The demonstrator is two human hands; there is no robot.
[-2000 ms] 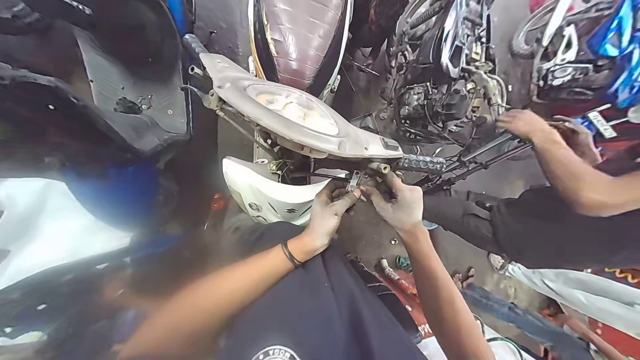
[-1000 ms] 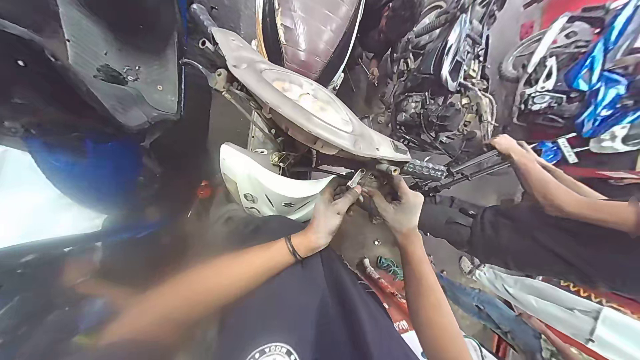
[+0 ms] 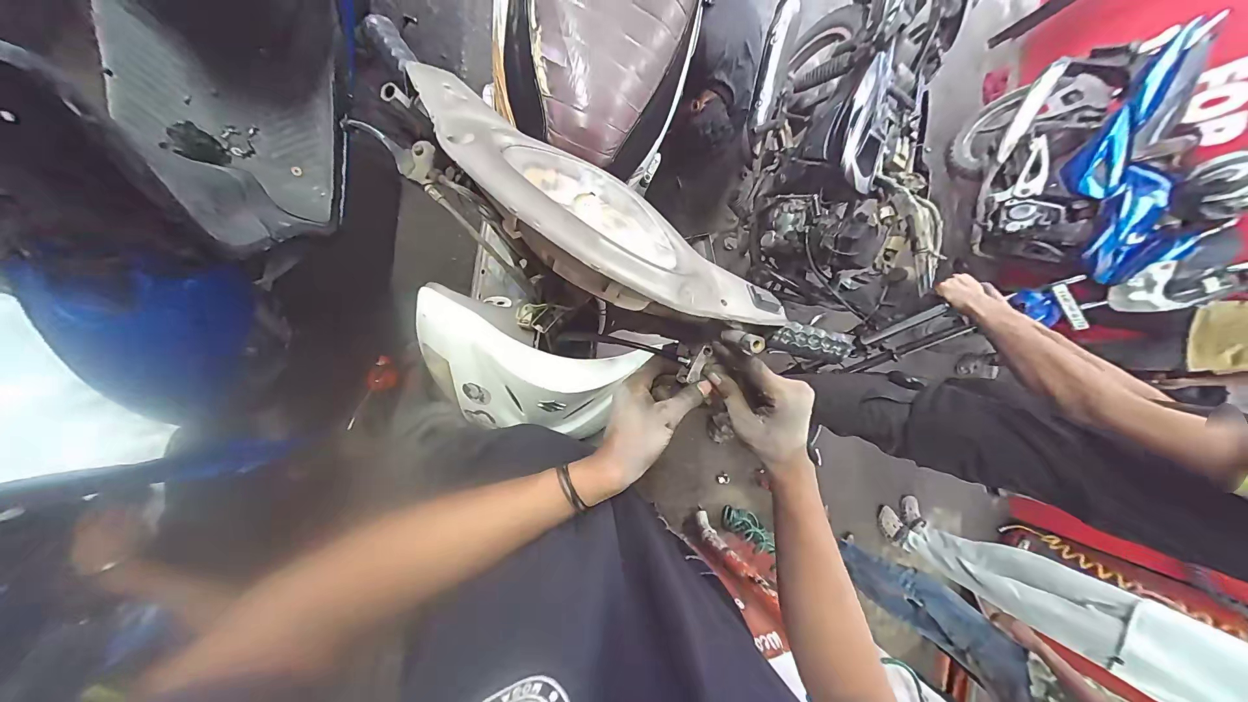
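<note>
My left hand [image 3: 645, 419] and my right hand [image 3: 765, 405] meet beneath the right end of a motorcycle's grey handlebar cover [image 3: 585, 234]. Between their fingertips is a small metal bracket or lever part [image 3: 699, 364], pinched by both. The fingers of my right hand reach up near the handlebar's open tube end [image 3: 746, 341], close to a ribbed grip [image 3: 809, 339]. Behind my left hand is a white body panel [image 3: 526, 375] with dark emblems. A thin dark cable runs toward the metal part. The fingers hide how the part is fixed.
A quilted motorcycle seat [image 3: 609, 78] lies beyond the handlebar. A partly stripped motorcycle [image 3: 829, 224] stands at the upper right. A co-worker's hand [image 3: 965, 291] rests by the dark fork tubes [image 3: 921, 327]. A scooter's grey floorboard [image 3: 224, 117] is at the upper left.
My hands stay together at the handlebar end, with small finger shifts around the metal part. The co-worker's arm stays at the right by the fork tubes.
</note>
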